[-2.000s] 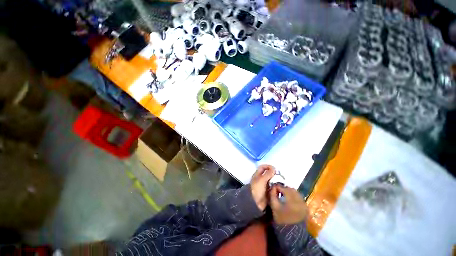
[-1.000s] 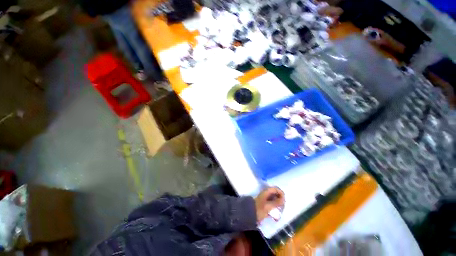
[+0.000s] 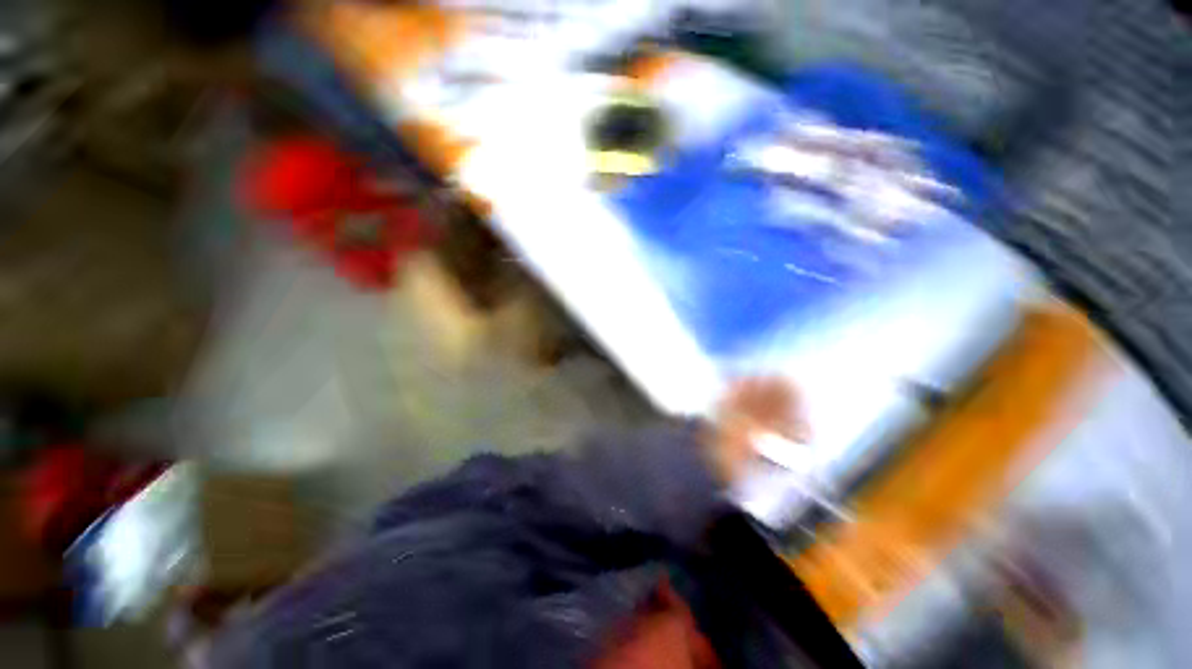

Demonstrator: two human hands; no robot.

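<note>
The frame is strongly blurred. My left hand is at the near edge of the white-covered table, closed around a small white piece, probably a lamp base; its details are smeared. My right hand cannot be made out. A dark, reddish-brown blur lies over the right-hand white sheet, and I cannot tell whether it is a hand or the parts bag. The blue tray lies beyond my left hand, with white wired bases heaped in its far part.
A yellow-rimmed reel is left of the tray. Orange tape crosses the table, with a dark strip beside it. Clear blister trays are behind. A red stool and cartons are on the floor at left.
The view has swung, blurring everything. The hands were together two seconds ago; since one second ago only my left hand shows clearly, still with the white piece.
</note>
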